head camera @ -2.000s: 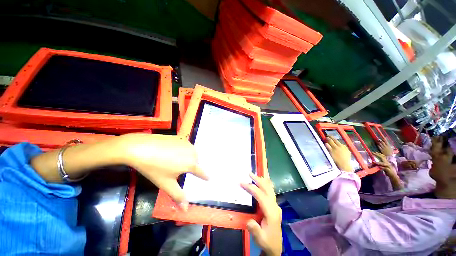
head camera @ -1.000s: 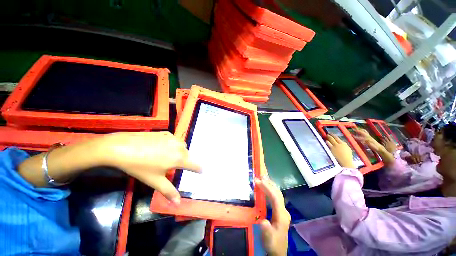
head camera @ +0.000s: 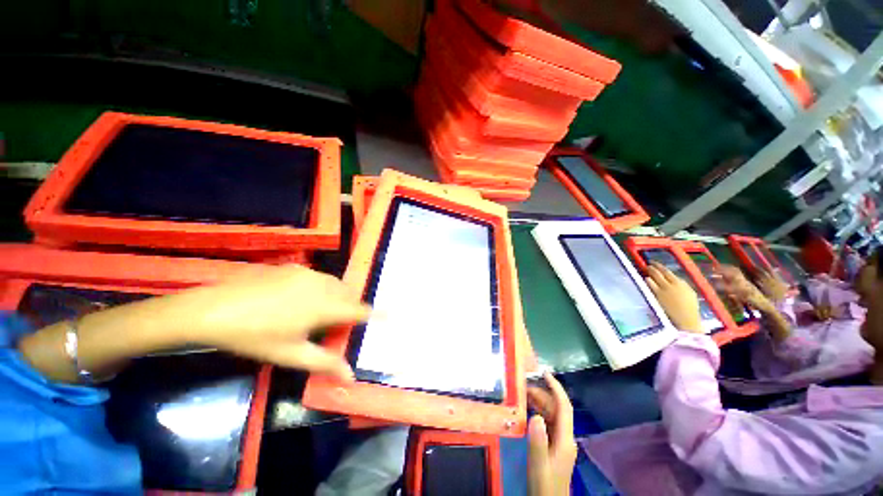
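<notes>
The tablet with a lit white screen [head camera: 436, 300] lies in an orange foam tray [head camera: 416, 405] in front of me, slightly tilted. My left hand [head camera: 281, 315] reaches in from the left, its fingers apart at the tray's left side, holding nothing. My right hand [head camera: 552, 441] is low, just beside the tray's lower right corner, with thumb and fingers apart. Any fingertip contact with the tray is unclear. A larger dark tablet [head camera: 194, 421] with glare lies under my left forearm, partly hidden.
Another dark tablet [head camera: 198, 174] lies in an orange tray behind my left arm. A tall stack of orange trays [head camera: 508, 97] stands at the back. A white tray [head camera: 629, 351] is at right, beside a coworker in pink [head camera: 736, 421]. A small dark tablet [head camera: 455, 472] lies below.
My left hand has drawn back left from the lit screen to the tray's edge. My right hand has moved down and outward from the screen's lower right corner.
</notes>
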